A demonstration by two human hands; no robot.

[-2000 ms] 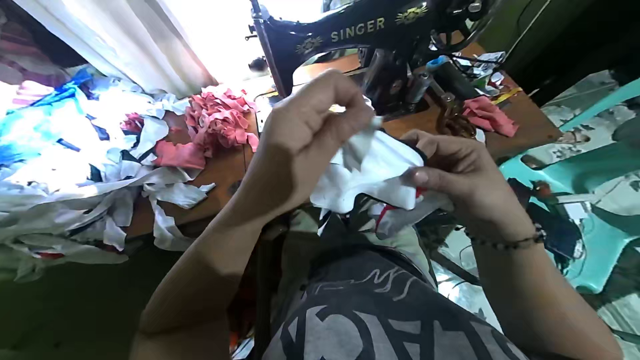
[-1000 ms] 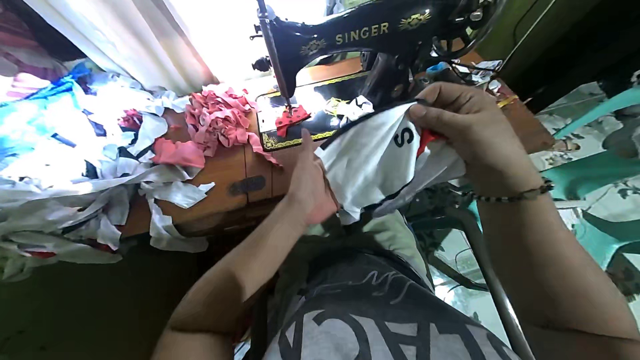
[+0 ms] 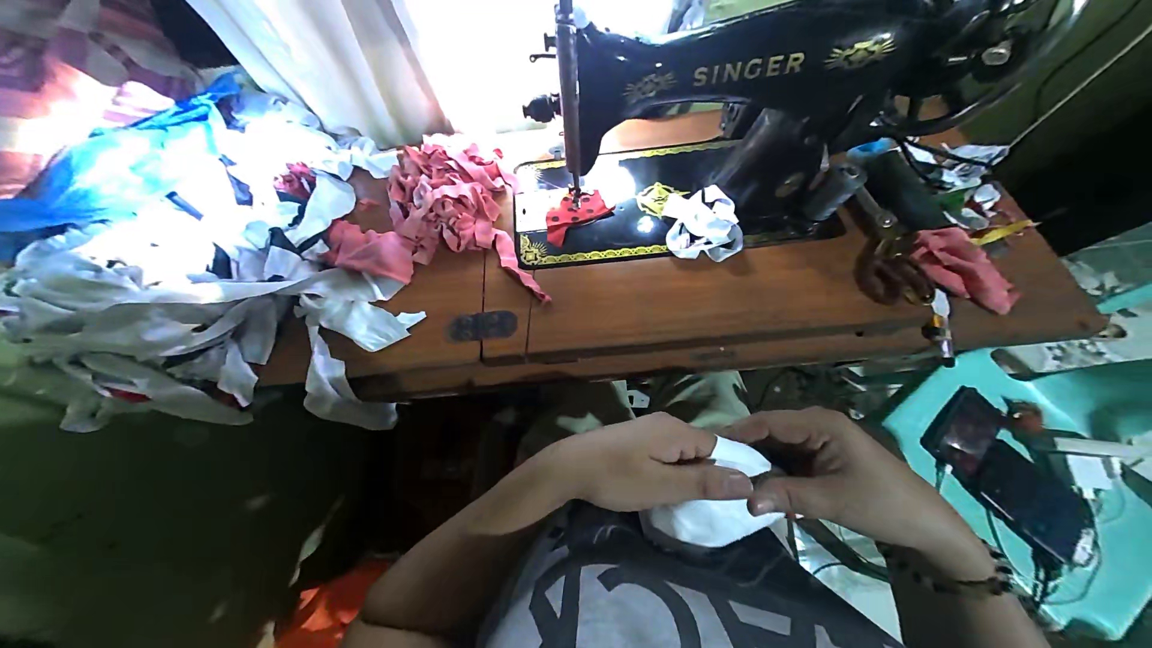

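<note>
Close to my body, below the table edge, my left hand (image 3: 652, 463) and my right hand (image 3: 832, 477) pinch a white cloth piece (image 3: 711, 522) between thumbs and fingers. Their thumbs nearly meet over it, and part of the cloth is hidden by my fingers. Beyond them stands a black Singer sewing machine (image 3: 756, 63). A red cloth scrap with dark dots (image 3: 576, 216) lies under its needle area. Right of that scrap, a white cloth loop (image 3: 706, 223) and a small yellowish scrap (image 3: 660, 198) rest on the machine bed.
White fabric strips (image 3: 207, 306) heap up at the left, hanging over the wooden table (image 3: 630, 310). Pink strips (image 3: 450, 193) lie beside the bed. Scissors (image 3: 886, 261), a dark thread spool (image 3: 900, 189) and a pink cloth (image 3: 963, 268) are at the right, above a green plastic chair (image 3: 1116, 396) holding dark devices.
Both hands have come down from in front of the machine toward my body with the white cloth, which is now bunched. My left hand, flat against the cloth a second ago, now pinches it.
</note>
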